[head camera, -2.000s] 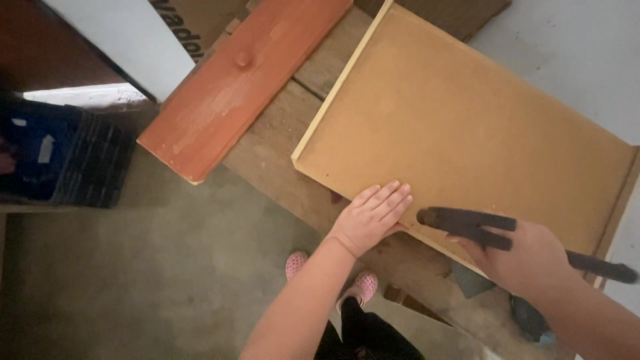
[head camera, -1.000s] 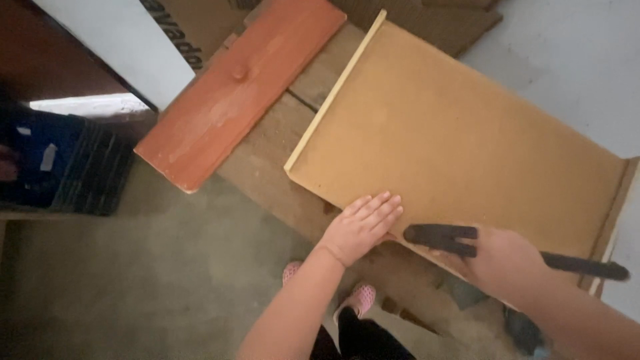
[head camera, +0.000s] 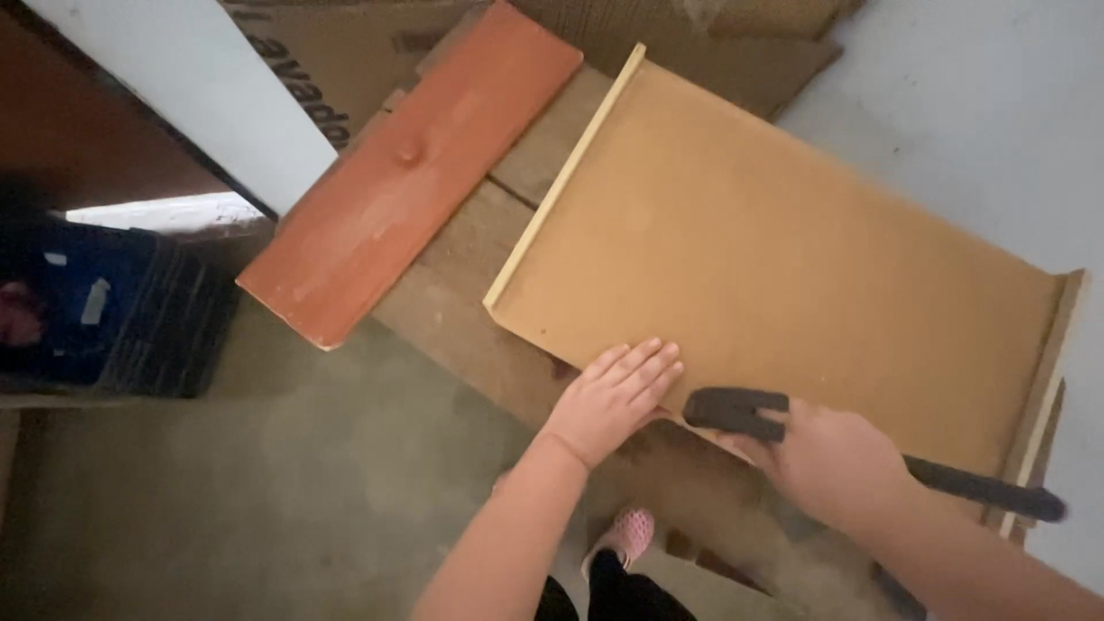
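Note:
A tan wooden panel (head camera: 776, 241) with a raised strip at each end, like the underside of a drawer, lies on a wooden bench. My left hand (head camera: 614, 401) rests flat on its near edge, fingers slightly spread, the thumb at the edge. Just to the right, my right hand (head camera: 837, 457) is closed around a black claw hammer (head camera: 737, 412), close behind the head. The hammer lies low over the panel's near edge, its handle stretching right past the panel's end strip. Whether the head touches the panel cannot be told.
A reddish-brown painted board with a round knob (head camera: 410, 185) lies left of the panel on the wooden bench (head camera: 457, 302). Cardboard (head camera: 673, 34) is behind. A dark crate (head camera: 172, 319) stands at the far left. My shoe (head camera: 632, 533) shows on the floor below.
Both hands keep nearly the same places at the panel's near edge, the hammer staying in my right hand. The view has shifted slightly.

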